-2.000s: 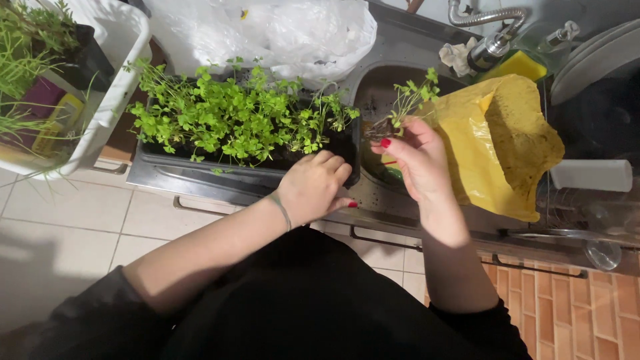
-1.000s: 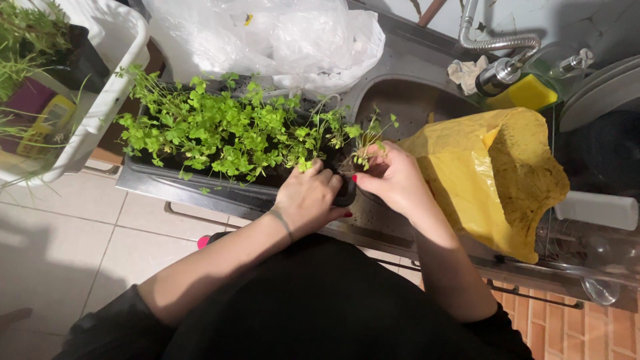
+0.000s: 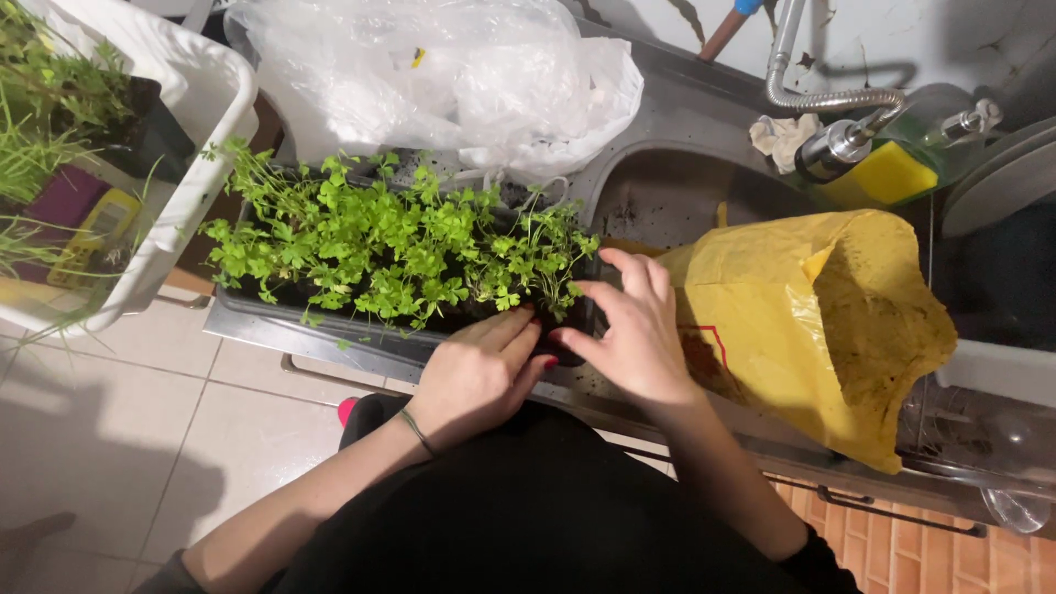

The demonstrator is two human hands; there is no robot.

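Note:
Leafy green seedlings, parsley-like (image 3: 388,239), fill a long dark planter box (image 3: 363,323) that rests on the steel sink unit. My left hand (image 3: 478,371) has its fingertips down in the soil at the planter's near right part; they are partly hidden. Beside the rightmost seedlings (image 3: 553,247) is my right hand (image 3: 631,322), thumb and fingers spread around the planter's right end, with nothing seen between them. Just right of that hand lies an open yellow bag (image 3: 759,305), its inside soiled, partly over the sink basin.
A white plastic tub (image 3: 194,157) with potted plants stands at the left. Crumpled clear plastic bags (image 3: 462,74) lie behind the planter. Behind the basin (image 3: 660,190) are a flexible metal faucet (image 3: 833,144) and a yellow sponge (image 3: 891,175). Plates (image 3: 1006,177) stand at the right.
My right hand held a small seedling clump over the basin, then moved left to the planter's right end. The clump now stands among the others, and the fingers have opened.

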